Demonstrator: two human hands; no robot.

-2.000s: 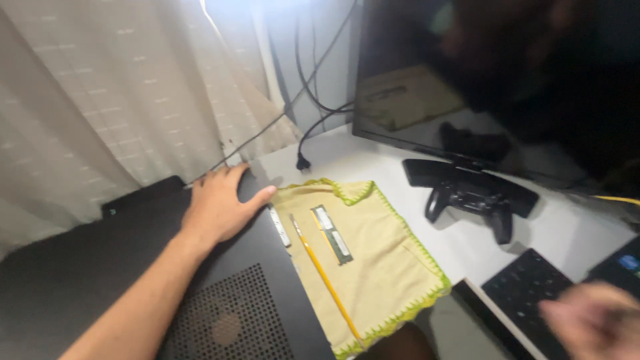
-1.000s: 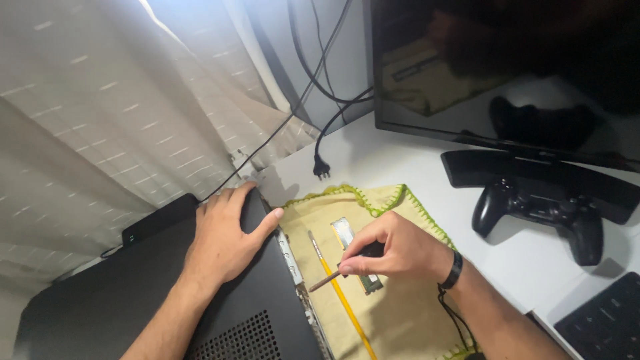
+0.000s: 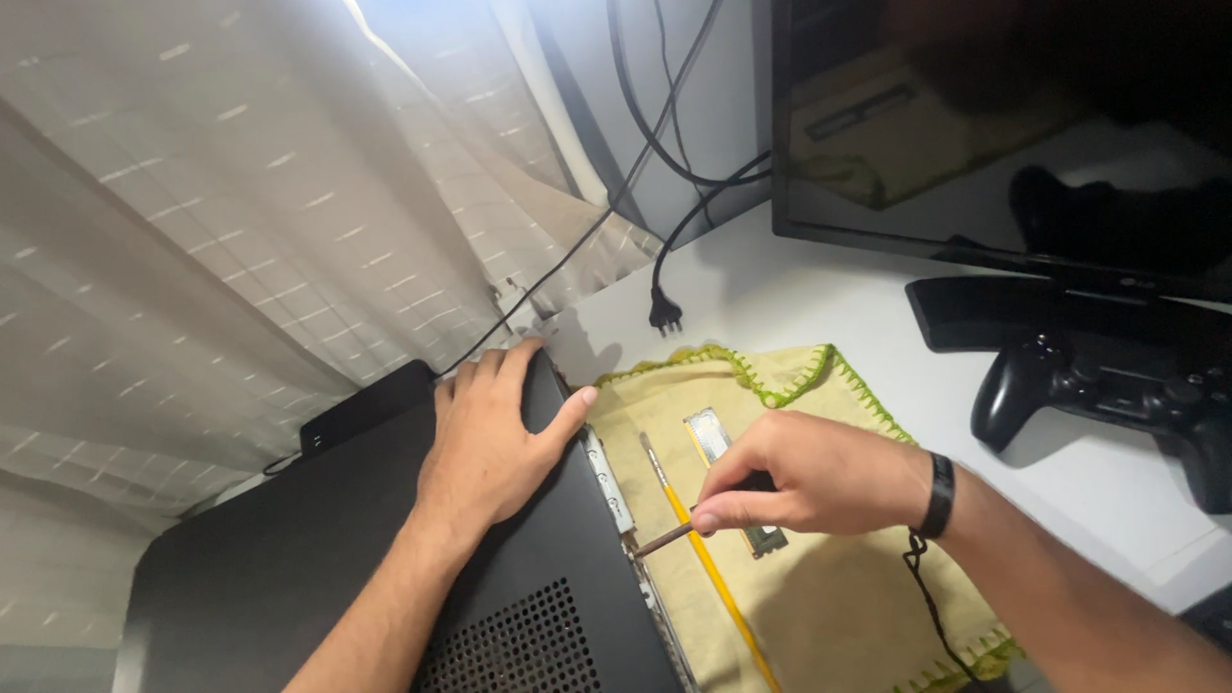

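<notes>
My left hand (image 3: 496,443) lies spread on the black side panel of a computer case (image 3: 318,539), its thumb at the edge nearest the cloth. Between the thumb and fingers of my right hand (image 3: 794,481) is a thin dark-shafted screwdriver (image 3: 666,539), its tip at the metal rear edge (image 3: 606,486) of the case. A yellow-handled paintbrush (image 3: 717,577) lies on the yellow cloth (image 3: 837,597) beside the case. A RAM module (image 3: 708,433) rests there too, partly hidden behind my right hand. That wrist wears a black band with a dangling cord.
A black power plug (image 3: 664,313) hangs onto the white desk (image 3: 818,279). At the right stand a monitor (image 3: 962,125) and a black game controller (image 3: 1107,395). A pale curtain (image 3: 241,212) borders the case, with a black box-like device (image 3: 366,409) against it.
My right hand has come from the keyboard at the right to the case edge, where it holds the screwdriver. My left hand has stayed on the panel.
</notes>
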